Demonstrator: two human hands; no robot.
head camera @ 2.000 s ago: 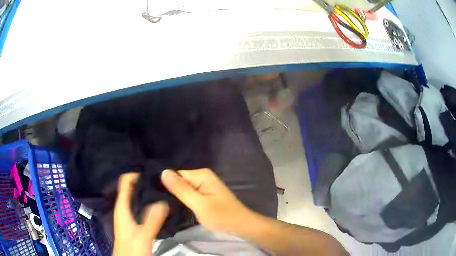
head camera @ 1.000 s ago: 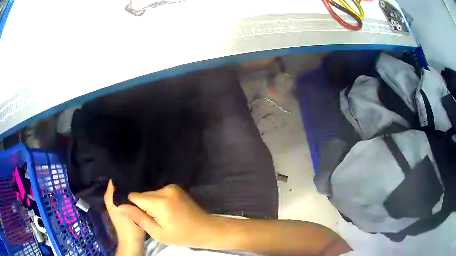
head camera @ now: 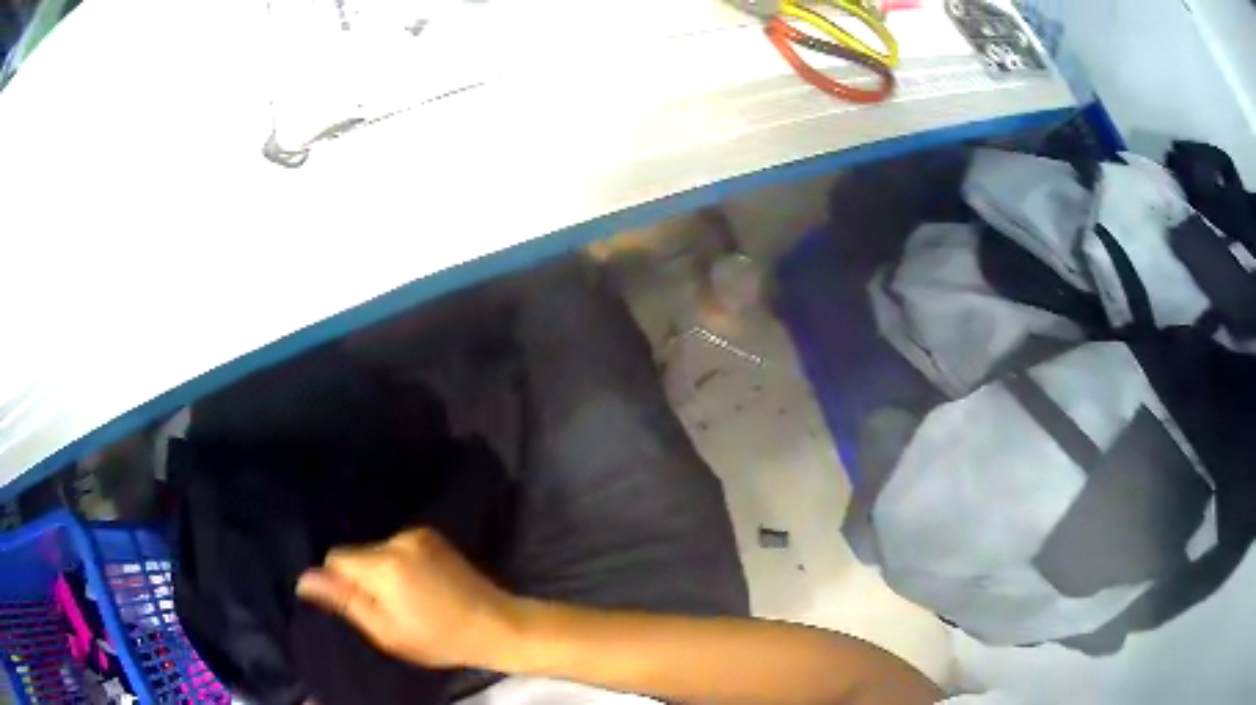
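A black garment piece (head camera: 344, 427) lies bunched over my lap on the left, darker than my dark grey trousers (head camera: 620, 482) beside it. My right hand (head camera: 406, 599) is over the lower part of the black cloth with its fingers bent together. Its fingertips meet the cloth, but whether they pinch it cannot be made out. My left hand is not visible; the bottom edge or the cloth may hide it.
The white table (head camera: 413, 165) with a blue edge crosses above my lap. Scissors with red and yellow handles (head camera: 840, 62) lie on it. A blue plastic basket (head camera: 131, 592) stands at the left. A grey and black garment pile (head camera: 1019, 510) is at the right.
My left hand has gone out of sight. The black cloth has gathered to the left, showing more of my trousers. The view has shifted, with the scissors further left.
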